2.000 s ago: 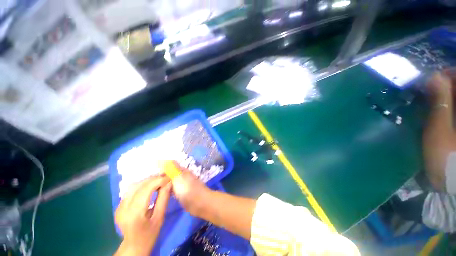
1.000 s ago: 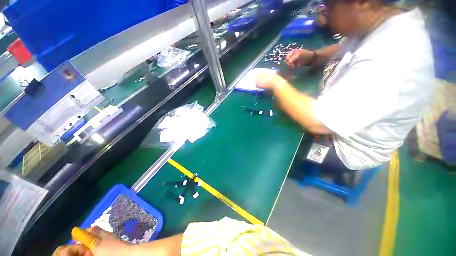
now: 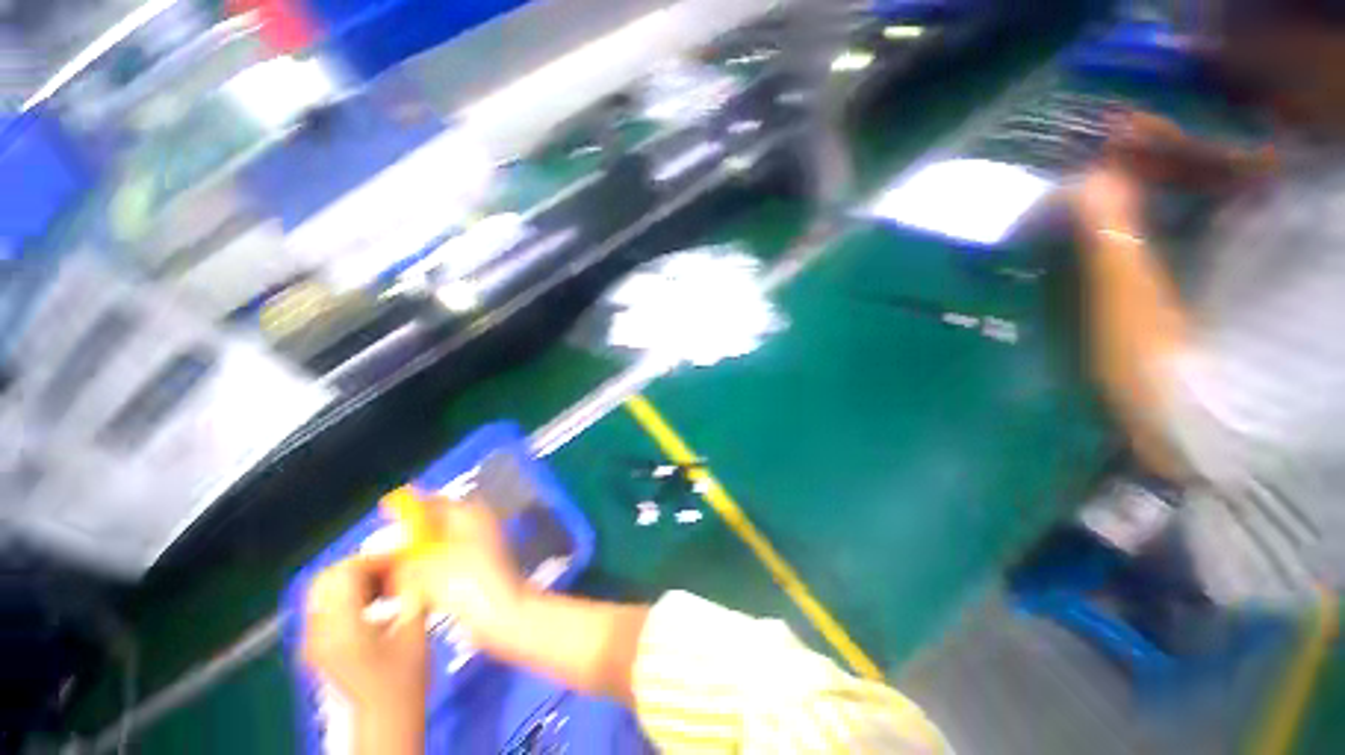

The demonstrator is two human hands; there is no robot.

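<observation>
The view is blurred. My left hand (image 3: pixel 359 642) and my right hand (image 3: pixel 460 572) meet over the blue upper tray (image 3: pixel 572 509), fingers bent and fingertips together. An orange-yellow covering (image 3: pixel 409 516) is on a finger or thumb of my right hand. A small pale spot shows between the hands; whether it is a held white housing cannot be told. The tray holds white pieces and a grey heap (image 3: pixel 516 491), partly hidden by my hands. The blue lower tray (image 3: pixel 487 693) has dark wires (image 3: pixel 539 730) near the bottom edge.
Wired connectors (image 3: pixel 667 494) lie right of the trays by the yellow line (image 3: pixel 752 534). A clear bag with white contents (image 3: pixel 693 307) lies behind. At the right, a person (image 3: pixel 1254 354) sits reaching toward a white-topped tray (image 3: pixel 966 199). Printed sheets (image 3: pixel 133 406) hang at left.
The view has swung back left and down since one second ago, so the trays and both my hands show more fully. My hands stay together over the upper tray.
</observation>
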